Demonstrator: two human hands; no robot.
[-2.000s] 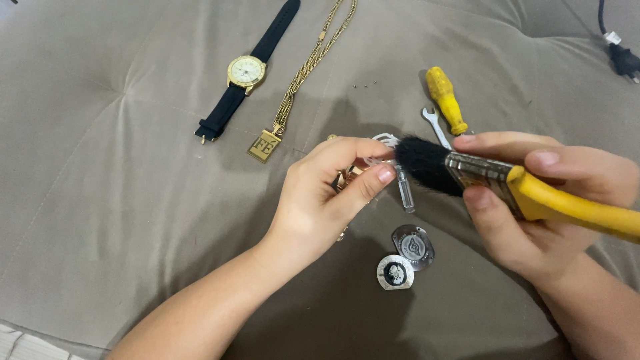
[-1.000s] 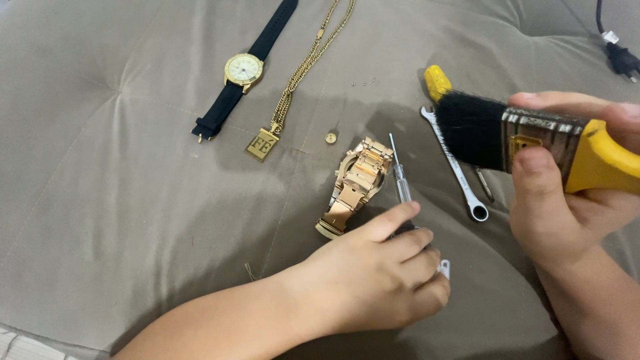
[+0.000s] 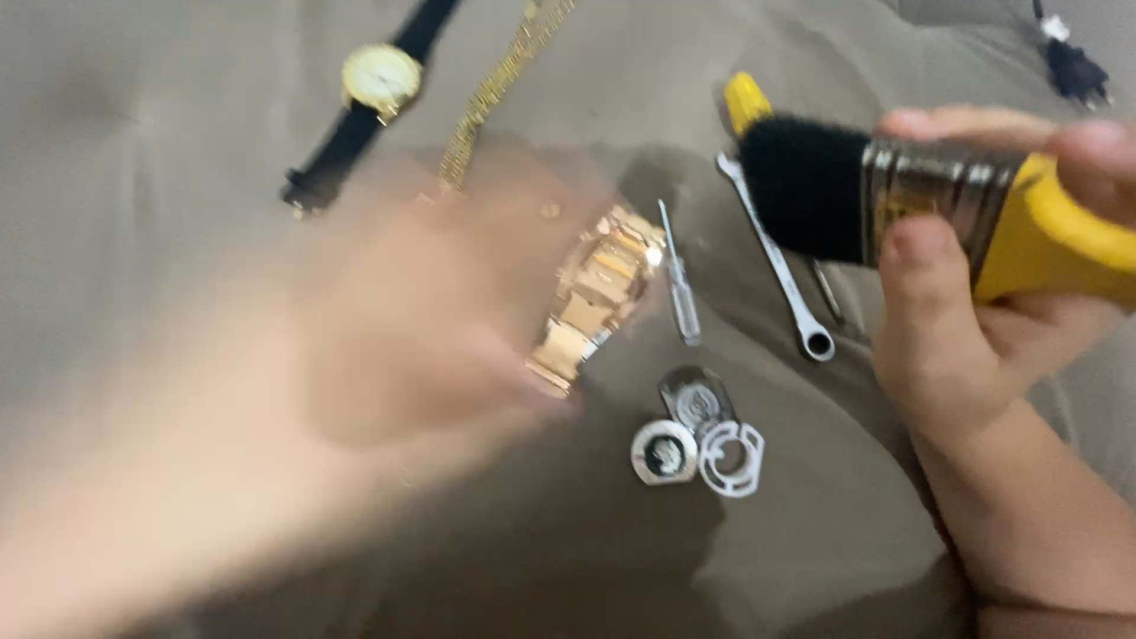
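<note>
My right hand holds a paintbrush with black bristles, a metal ferrule and a yellow handle, bristles pointing left. My left hand is strongly blurred and lies at or over the left side of a gold-coloured metal wristwatch; whether it grips the watch cannot be made out. Just right of the watch is a small screwdriver with a clear handle. Below it are a dark metal case back, a round silver disc with a dark centre and a white plastic ring, close together.
A watch with a black strap and a gold chain lie at upper left. A combination wrench and a yellow handle are beside the brush. A black plug sits at upper right on the grey cushioned surface.
My left hand has moved left and up from the small screwdriver to the gold watch. The white ring now shows beside the discs. The brush remains in my right hand.
</note>
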